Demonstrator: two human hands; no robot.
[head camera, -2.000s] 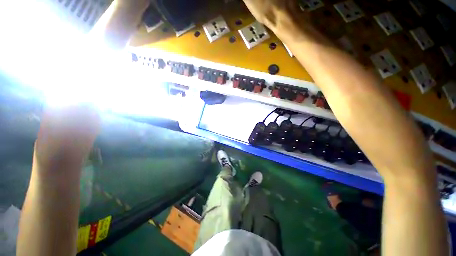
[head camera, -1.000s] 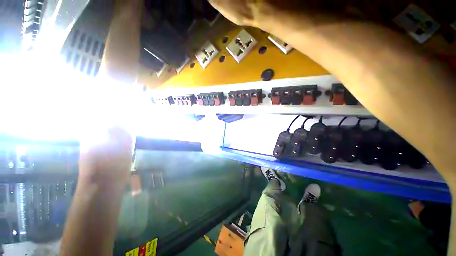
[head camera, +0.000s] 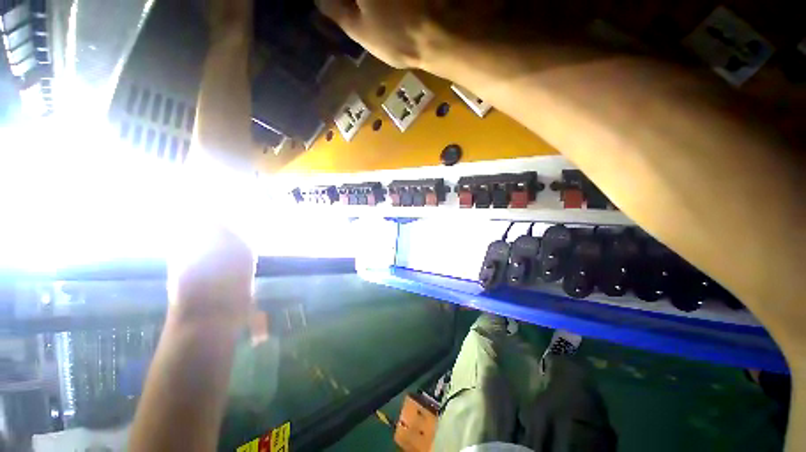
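Note:
My left forearm rises through the glare at left; the hand itself is past the top edge. My right hand (head camera: 384, 31) is at the top edge, partly cut off and dark; its fingers and any hold cannot be made out. It is above the white socket outlets (head camera: 407, 101) on the yellow board (head camera: 371, 152). A large dark shape (head camera: 287, 84), unclear in detail, lies between my arms over the board. Black power adapters (head camera: 579, 265) with thin leads lie in a row in the blue tray (head camera: 566, 311) below.
Red-and-black terminals (head camera: 498, 190) line the white front rail (head camera: 552, 214). Very bright glare hides much of the left. A vented panel (head camera: 150, 119) is at upper left. An orange-brown box (head camera: 415, 424) stands on the green floor by my legs. A yellow-red label (head camera: 265, 439) is at the bottom.
The view has shifted over the last two seconds, and the rail and tray now sit lower. Both arms reach further towards the top edge, and my right forearm covers more of the board.

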